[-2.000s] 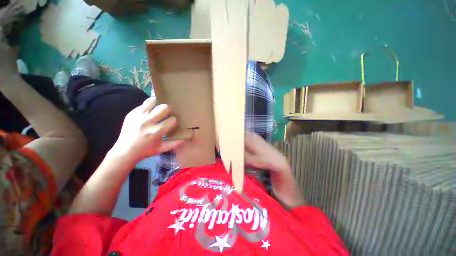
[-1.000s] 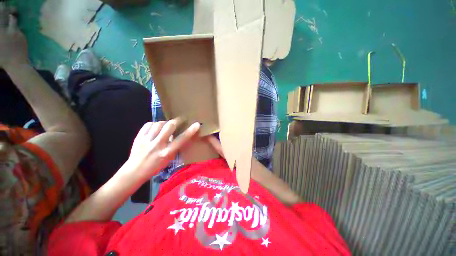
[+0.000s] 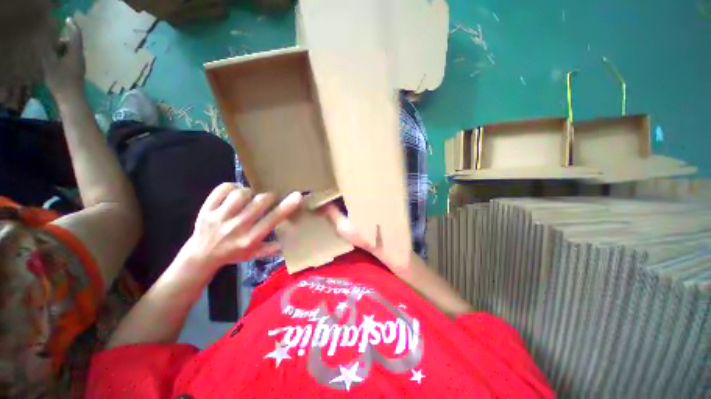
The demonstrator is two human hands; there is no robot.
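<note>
A brown cardboard box tray (image 3: pixel 277 125) lies over my lap, tilted slightly left, with its far and side walls upright. Its lid panel (image 3: pixel 362 117) rises along the right side, slightly blurred. An end flap (image 3: pixel 312 238) lies flat at the near end, by my shirt. My left hand (image 3: pixel 242 222) has its fingers on the near-left corner, at the near wall. My right hand (image 3: pixel 355 234) reaches in at the near-right corner, fingers on the near wall and partly hidden by the lid panel.
Formed boxes (image 3: pixel 522 148) with yellow-green straps stand at right, behind a large bank of stacked cardboard (image 3: pixel 569 273). A blank pile (image 3: pixel 425 47) lies on the floor ahead. A person's arm (image 3: pixel 90 167) and dark-trousered leg are close at left. Cardboard scraps (image 3: pixel 195 117) litter the floor.
The near wall, low in the tray two seconds ago, now stands across its near end. The tray has tilted left, the lid panel's near end has swung right, and the end flap shows more.
</note>
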